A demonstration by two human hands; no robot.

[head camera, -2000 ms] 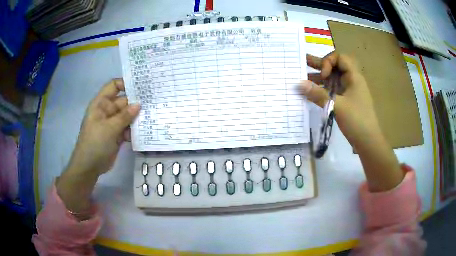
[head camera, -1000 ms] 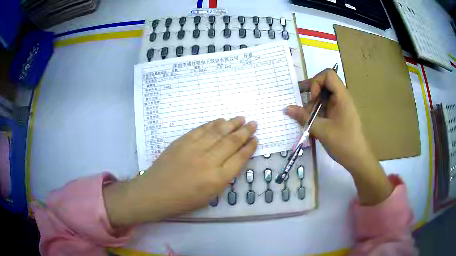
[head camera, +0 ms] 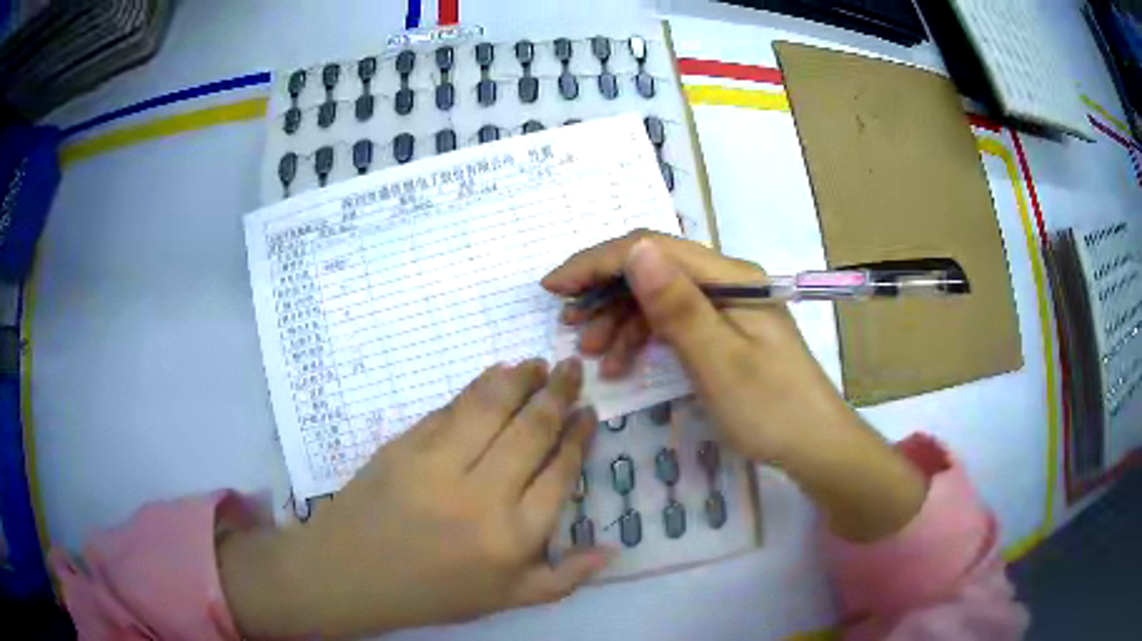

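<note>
The inspection record sheet (head camera: pixel 413 276) lies tilted on the white foam holding board (head camera: pixel 501 113), covering its middle rows. Dark-grey miniature speakers (head camera: pixel 405 82) show in rows above the sheet and at the lower right (head camera: pixel 674 501). My left hand (head camera: pixel 451 501) lies flat on the sheet's lower part, fingers together, holding nothing visible. My right hand (head camera: pixel 714 338) grips the gel pen (head camera: pixel 833 283), its capped end pointing right. The pen's tip is near the sheet's right part; whether it touches the paper cannot be told.
A brown cardboard sheet (head camera: pixel 902 225) lies at the right. Stacked boards stand at the back left (head camera: pixel 88 50) and far right (head camera: pixel 1102 338). Another loaded board (head camera: pixel 1021 63) and a black tray (head camera: pixel 852 15) are at the back right. A blue object (head camera: pixel 25 376) stands at the left edge.
The sheet was held up over the board, then laid on it with my left hand on top. My right hand has moved left over the sheet and turned the pen from hanging down to writing position.
</note>
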